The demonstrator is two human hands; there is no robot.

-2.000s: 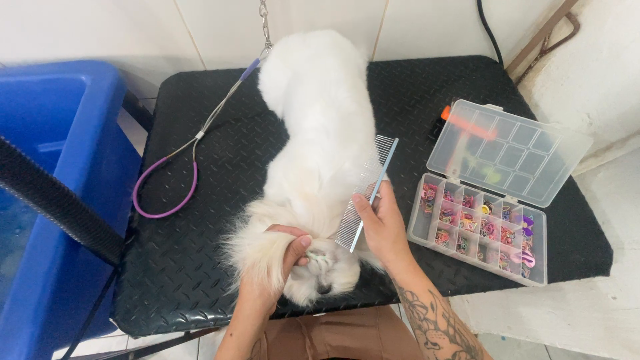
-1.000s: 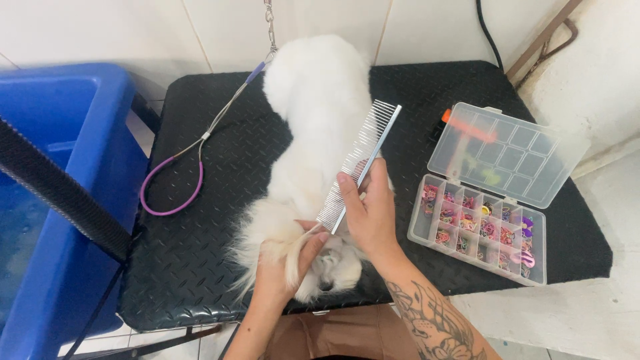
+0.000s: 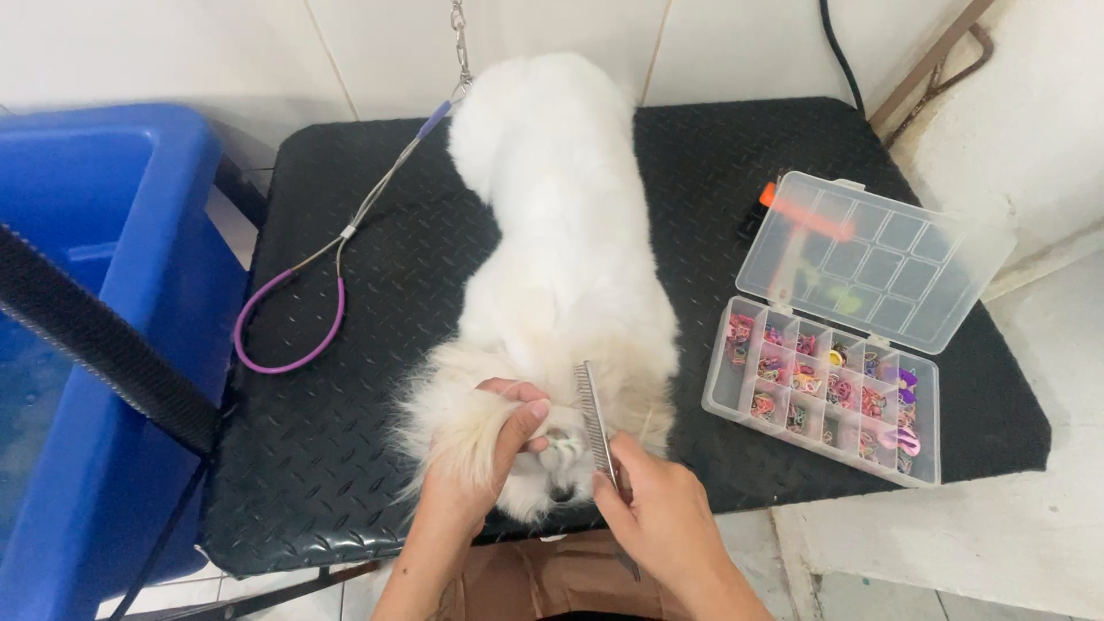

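Note:
A white long-haired dog (image 3: 561, 233) lies along the black grooming table, its head at the near edge. My left hand (image 3: 483, 457) grips a lock of cream hair (image 3: 470, 431) on top of the head, thumb against fingers. A metal grooming comb (image 3: 595, 423) is in my right hand (image 3: 660, 509), its toothed part upright beside the head and its lower end sticking out below my fingers. Between the two hands, small pale bands appear to sit in the head hair; their detail is blurred. The dog's dark nose (image 3: 562, 494) points toward me.
Right on the black grooming table (image 3: 371, 448) lies an open clear plastic compartment box (image 3: 819, 388) of coloured elastics and bows, an orange-handled tool (image 3: 768, 195) partly under its lid. A purple grooming loop (image 3: 341, 306) lies left, clipped to a chain (image 3: 461, 47). A blue tub (image 3: 164, 259) and padded black post (image 3: 103, 345) stand left.
My right hand has brought the comb down from over the dog's back to beside its head, turned more upright. My left hand still holds head hair.

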